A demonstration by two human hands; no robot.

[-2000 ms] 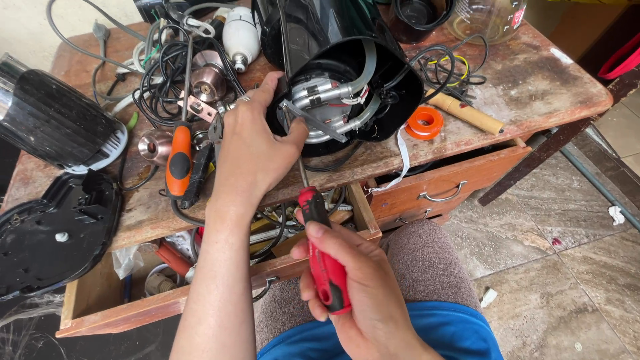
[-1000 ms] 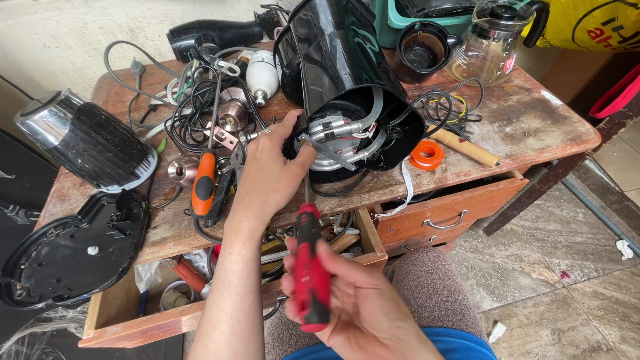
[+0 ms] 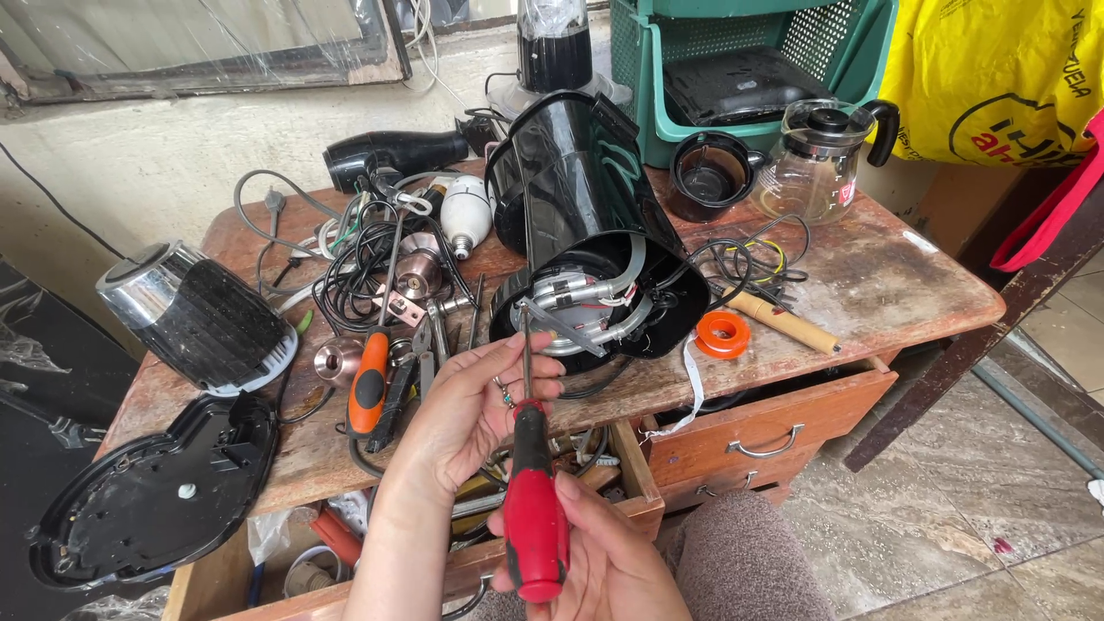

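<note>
A black coffee maker body point(image 3: 586, 190) lies on its side on the wooden table, its open underside facing me and showing the heating element with its tubes point(image 3: 595, 297). My right hand point(image 3: 595, 552) holds the red and black handle of a screwdriver point(image 3: 536, 509). The shaft points into the underside, with its tip at the left end of a grey metal strip point(image 3: 565, 328). Just below the opening, my left hand point(image 3: 466, 405) has its fingers around the upper shaft; whether they grip it is not plain. The black base cover point(image 3: 164, 492) rests at the table's left edge.
Tangled cables point(image 3: 362, 267), an orange-handled tool point(image 3: 369, 384), a white bulb point(image 3: 466, 211) and a kettle-like appliance point(image 3: 203, 315) lie left. Right are a glass carafe point(image 3: 811, 164), a filter basket point(image 3: 709, 177) and an orange tape spool point(image 3: 722, 335). An open drawer point(image 3: 634, 470) juts out below.
My left hand has moved from the rim of the coffee maker's opening down to the screwdriver's shaft. The screwdriver stays in my right hand. The view has tilted up.
</note>
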